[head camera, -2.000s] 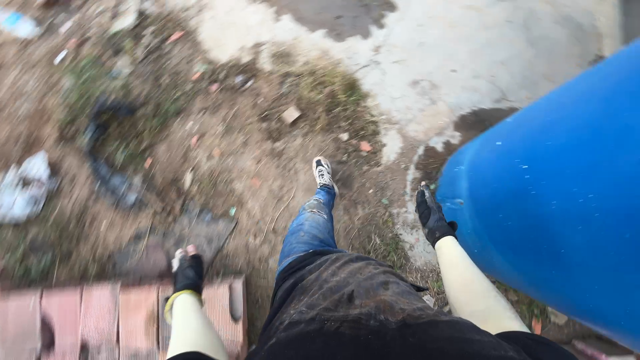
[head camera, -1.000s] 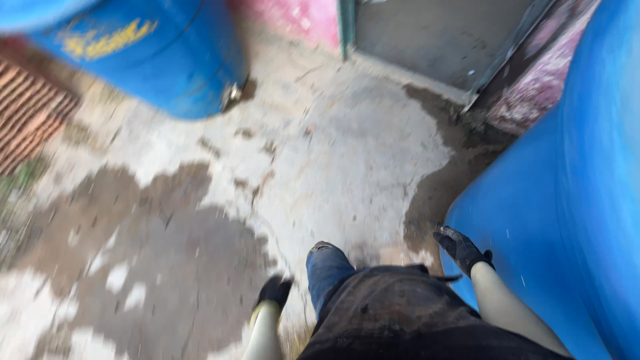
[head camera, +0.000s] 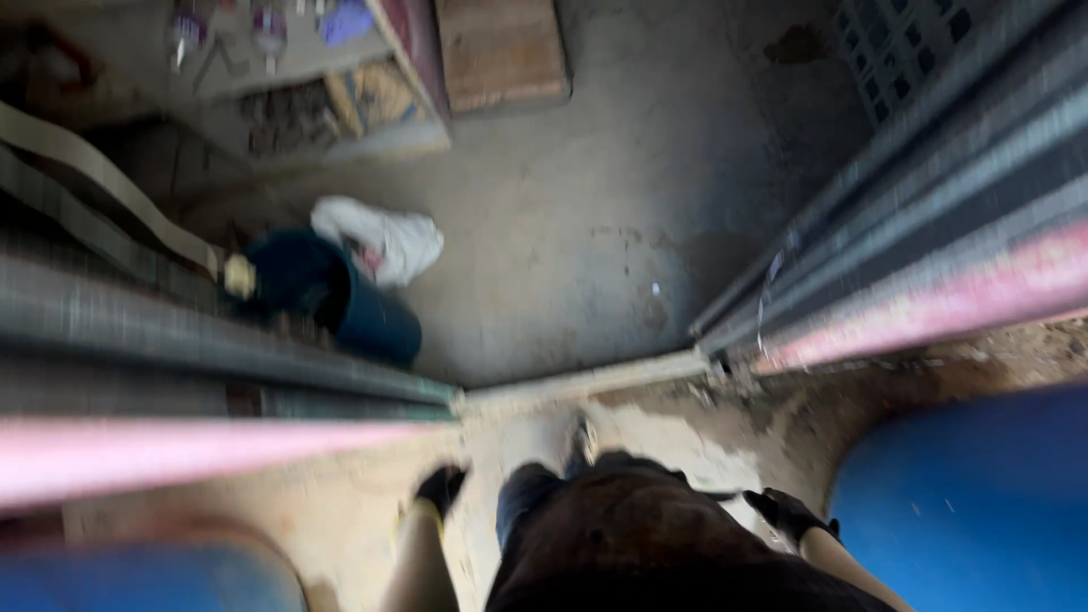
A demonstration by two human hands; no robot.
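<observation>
My left hand (head camera: 442, 489), in a dark glove with a yellow band at the wrist, hangs beside my left leg, over the concrete. It is blurred, and no object shows in it. My right hand (head camera: 784, 512), also gloved in black, is out to the right of my stained apron, close to a large blue plastic barrel (head camera: 969, 484). Whether it touches the barrel I cannot tell. Another blue barrel (head camera: 153, 578) stands at the lower left. My shoe (head camera: 583, 438) is just short of the door sill (head camera: 586, 381).
Metal door frames (head camera: 884, 170) with pink walls flank the doorway. Inside are a dark blue bin (head camera: 382, 319) on the left, a white sack (head camera: 391, 242), a shelf unit (head camera: 387, 149) holding items, a wooden board (head camera: 503, 51) and a grey plastic crate (head camera: 901, 47) at the upper right.
The view has moved from dirt ground, across wet concrete between blue barrels, to the doorway. The room's inside now shows. Both hands stay low at my sides.
</observation>
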